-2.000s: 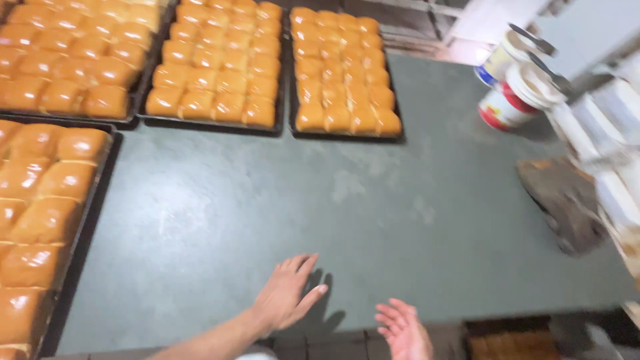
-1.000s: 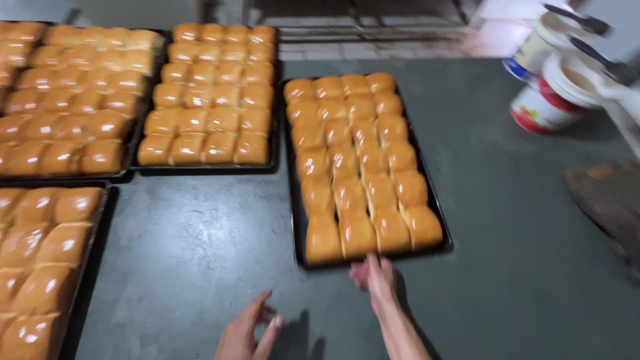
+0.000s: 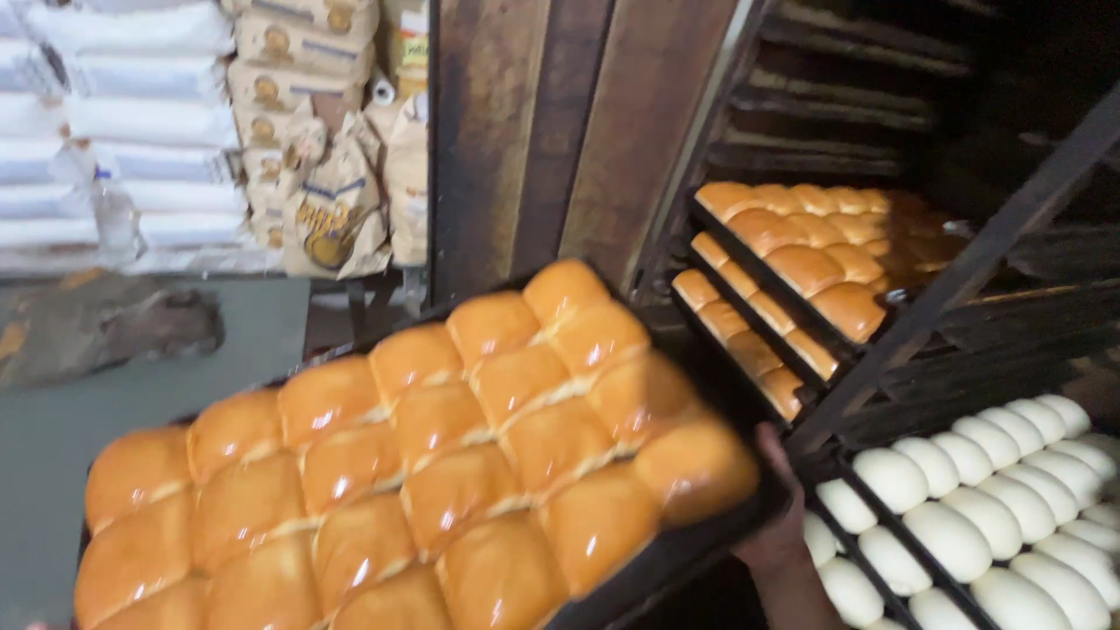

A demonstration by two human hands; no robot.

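Note:
A dark baking tray (image 3: 674, 547) of glossy golden buns (image 3: 459, 490) is held up, tilted, across the lower left and middle of the head view. My right hand (image 3: 774, 516) grips the tray's right end, its fingers partly hidden behind the rim. Of my left hand, only a sliver of skin shows at the lower left edge by the tray's near left corner, so its grip cannot be made out. To the right of the tray, a dark metal rack holds stacked trays of baked buns (image 3: 809, 254), and lower down stand trays of pale unbaked dough pieces (image 3: 949, 538).
The rack's slanting metal bar (image 3: 989, 236) stands close to my right hand. A brown wooden panel (image 3: 525, 131) rises behind the held tray. At the left are the grey-green worktop (image 3: 52, 464) with a dark cloth (image 3: 105, 328), stacked white packages (image 3: 149, 131) and brown paper sacks (image 3: 337, 197).
The view has swung right from the worktop to the rack. The bun tray, lying on the worktop with my right hand at its near edge one second ago, is now lifted off it.

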